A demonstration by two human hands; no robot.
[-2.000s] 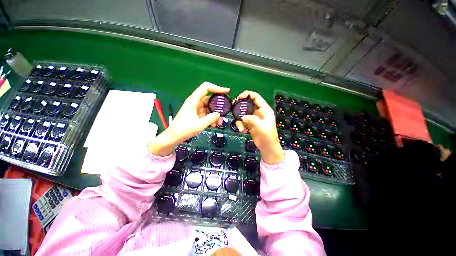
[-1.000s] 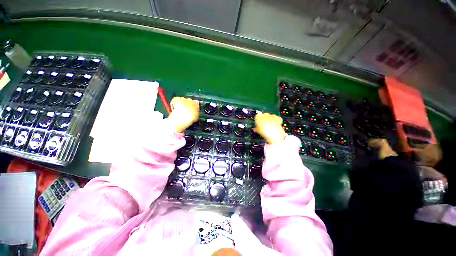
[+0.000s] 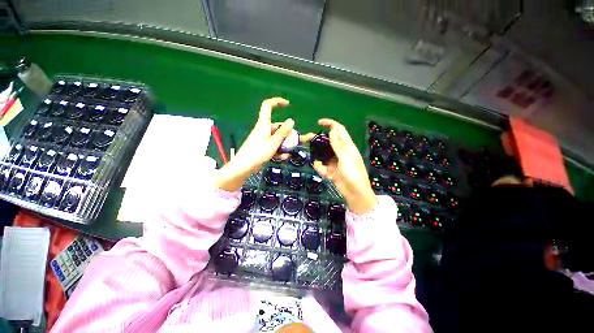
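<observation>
My left hand (image 3: 264, 140) holds a round smartwatch unit (image 3: 290, 142) with a pale, shiny face above the back of the front tray. My right hand (image 3: 342, 159) holds another smartwatch unit (image 3: 322, 149), which looks dark. The two units are side by side with a small gap. The clear blister tray (image 3: 247, 276) lies below my hands with rows of dark discs, some with whitish glare. A few pockets in its front row hold no disc. My hands hide part of its back rows.
Stacked blister trays (image 3: 98, 195) stand at far left, beside white paper (image 3: 166, 159) and a red pen (image 3: 219, 143). A calculator (image 3: 75, 260) lies lower left. A tray of lit watches (image 3: 413, 175) is at right, near a red-orange box (image 3: 539, 153) and a dark-sleeved coworker (image 3: 501, 253).
A second ago both hands were low at the tray's back corners. Now they are raised and closer together, each with a unit. The coworker's hand at right is no longer clearly visible.
</observation>
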